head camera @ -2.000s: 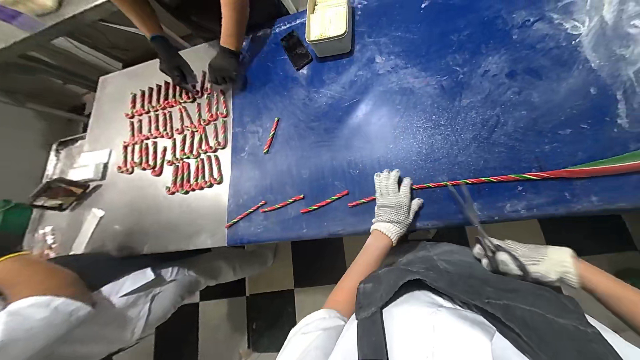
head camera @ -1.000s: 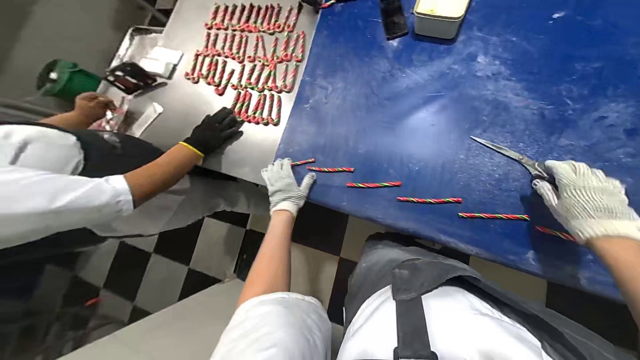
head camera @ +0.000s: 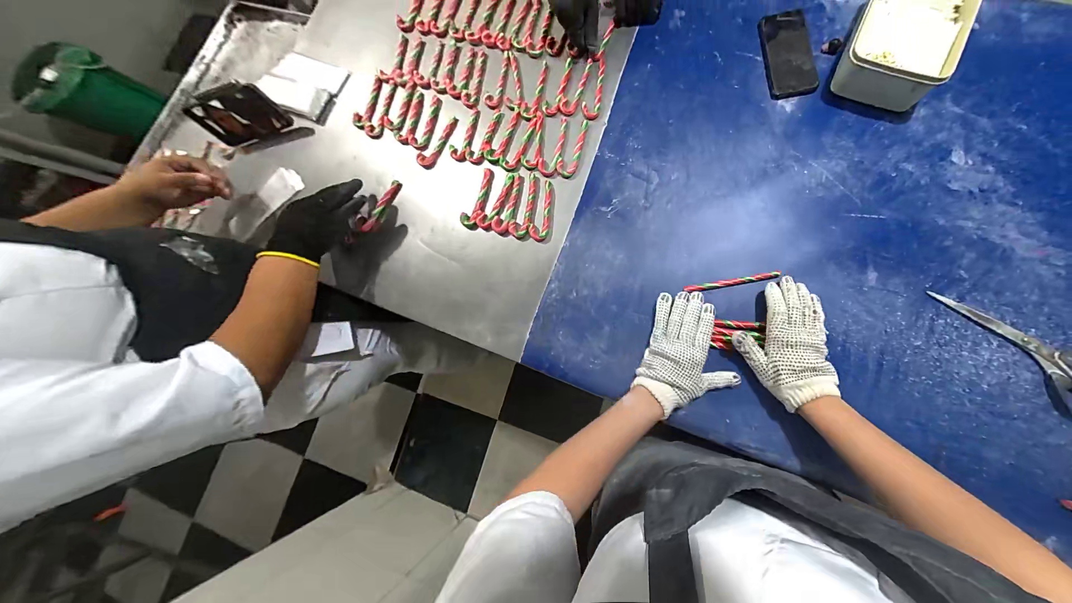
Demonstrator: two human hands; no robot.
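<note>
My left hand [head camera: 680, 352], in a dotted white knit glove, lies flat over the left ends of several striped red and green candy sticks [head camera: 739, 325] on the blue table. Over their right ends rests my right hand [head camera: 785, 342], gloved the same way, fingers extended. One more candy stick [head camera: 733, 282] lies just beyond my fingertips. The metal scissors [head camera: 1005, 333] lie partly in view on the blue table, to the right of my right hand.
Rows of candy canes [head camera: 502, 100] cover part of the metal table [head camera: 435, 285]. A co-worker's black-gloved hand [head camera: 314, 219] touches a candy cane; another person's black gloves [head camera: 586, 21] are at the top. A phone [head camera: 788, 54] and a tub [head camera: 900, 63] sit on the blue table [head camera: 712, 176].
The scissors have left my right hand and lie on the table. My two hands have come together over the candy sticks, which lay in a spaced line one second ago.
</note>
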